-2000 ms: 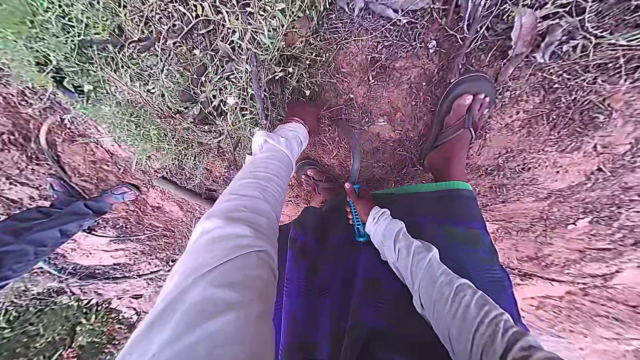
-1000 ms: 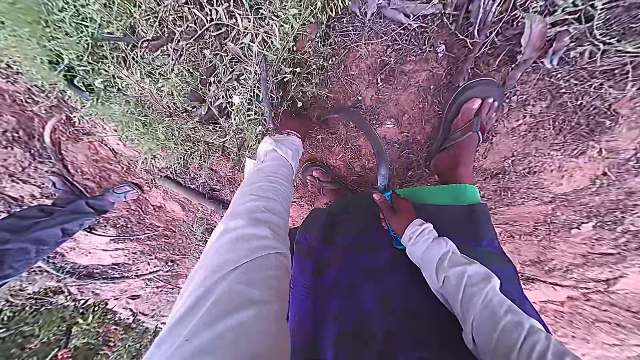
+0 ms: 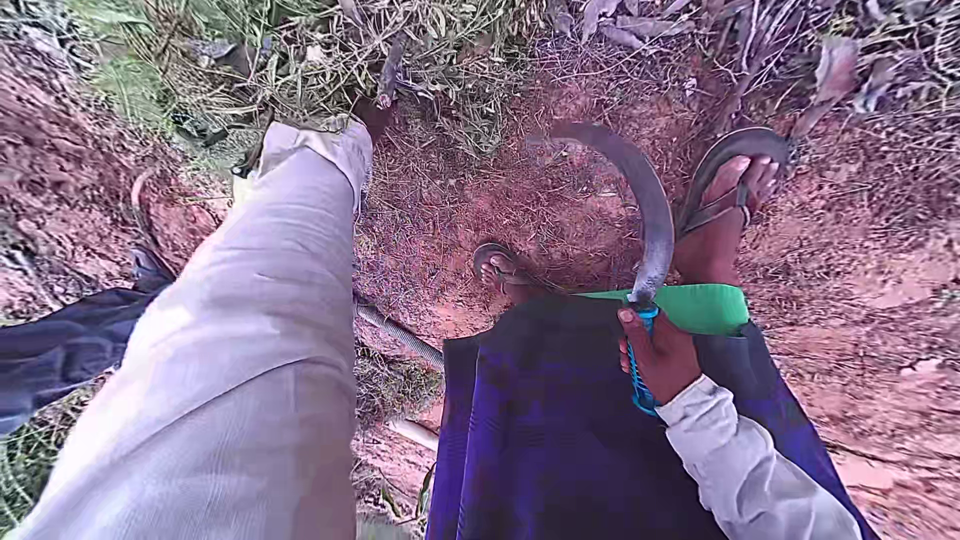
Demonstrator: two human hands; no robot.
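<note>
My right hand (image 3: 664,360) is closed around the blue handle (image 3: 639,375) of a sickle, in front of my dark blue garment. The sickle's curved metal blade (image 3: 649,202) points up and bends to the left over the reddish ground, between my two feet. My left arm reaches forward in a pale sleeve. Only a dark, blurred part of my left hand (image 3: 373,118) shows past the cuff, at the edge of the cut or lying plants (image 3: 465,90). Its fingers are hidden, and whether it holds anything cannot be made out.
My sandalled feet (image 3: 739,187) stand on reddish soil with dry stalks. Another person's dark trouser leg (image 3: 67,337) is at the left. A ribbed hose or pipe (image 3: 397,334) lies beside my left sleeve. Dry leaves and twigs (image 3: 832,71) lie at the upper right.
The sickle in my right hand has moved right, away from my left hand, and its blade shows more fully. My left arm has shifted to the left. The view has moved closer to the ground.
</note>
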